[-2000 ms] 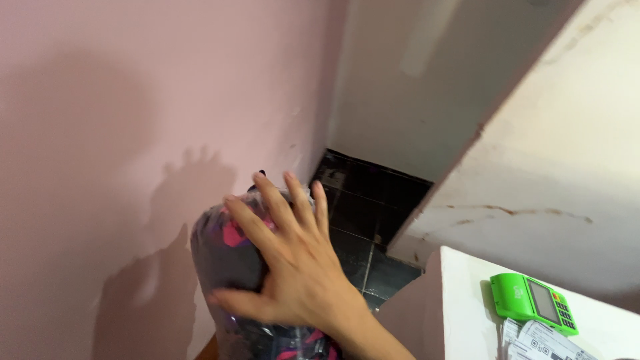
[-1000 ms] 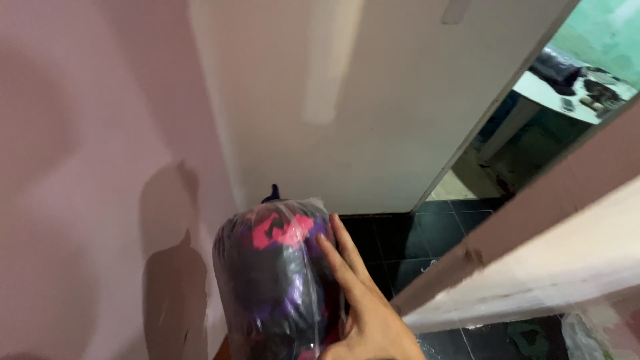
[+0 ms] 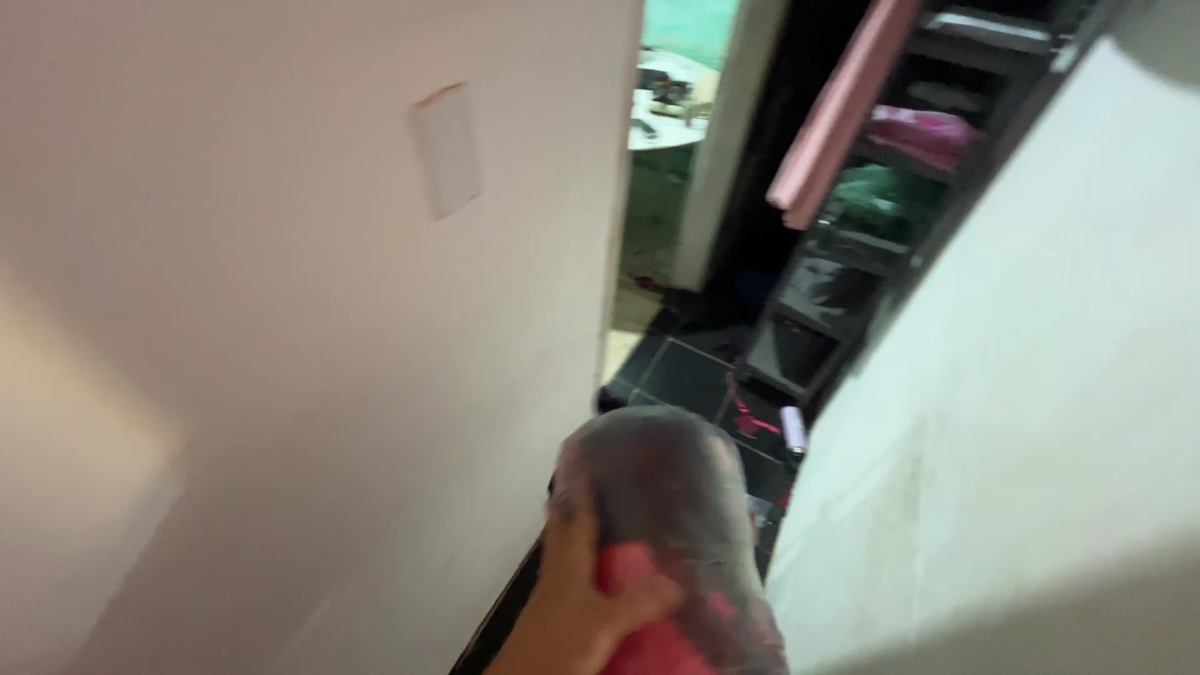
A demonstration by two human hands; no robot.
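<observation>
A rounded bundle of dark and pink-red material in clear plastic wrap [image 3: 670, 487] fills the lower middle of the head view, blurred by motion. My left hand [image 3: 586, 591] comes in from the bottom edge and grips the left side of this bundle, with its thumb across the pink-red part. The bundle's lower end runs out of the frame. My right hand does not show.
A pale wall [image 3: 328, 328] rises close on the left, and a whitish wall [image 3: 1022, 422] slants along the right. Between them lies a dark tiled floor [image 3: 689, 375] with a red strap-like item [image 3: 745, 417] and a small pale cylinder [image 3: 793, 429]. Beyond stand a shelf rack [image 3: 844, 239] and a doorway.
The view has swung right and moved along the passage. My right hand, on the bundle before, is out of sight; my left hand now shows on the bundle. The green card terminal has left the view.
</observation>
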